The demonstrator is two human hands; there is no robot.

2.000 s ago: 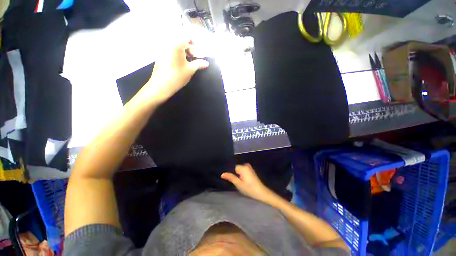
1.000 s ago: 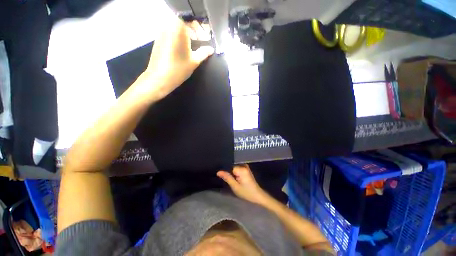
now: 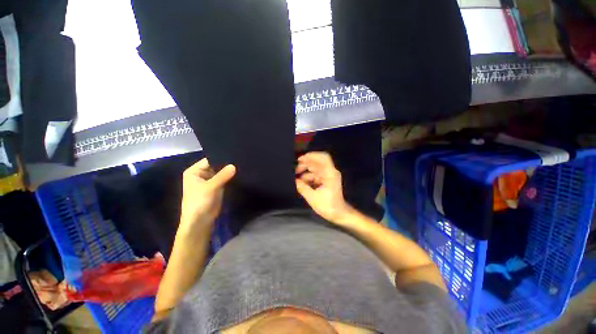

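Note:
A long black garment panel (image 3: 229, 85) lies on the white table and hangs over its front edge towards my body. My left hand (image 3: 204, 192) holds the panel's left edge below the table edge, thumb on top. My right hand (image 3: 321, 186) is at the panel's right edge, its fingers curled at the cloth; part of the fingertips is hard to make out. A separate black panel (image 3: 402, 59) lies to the right and overhangs the table edge. The needle area is out of view.
A ruler strip (image 3: 131, 140) runs along the table's front edge. Black pieces with grey-white strips (image 3: 49, 85) lie far left. A blue basket (image 3: 82, 228) with red cloth (image 3: 124, 279) is below left, another blue basket (image 3: 457, 251) below right. Slim pointed tools (image 3: 516, 29) are upper right.
My left hand has moved from beside the needle down to the panel's lower left edge. My right hand has shifted slightly up. The view has tilted down, so machine and scissors are out of frame.

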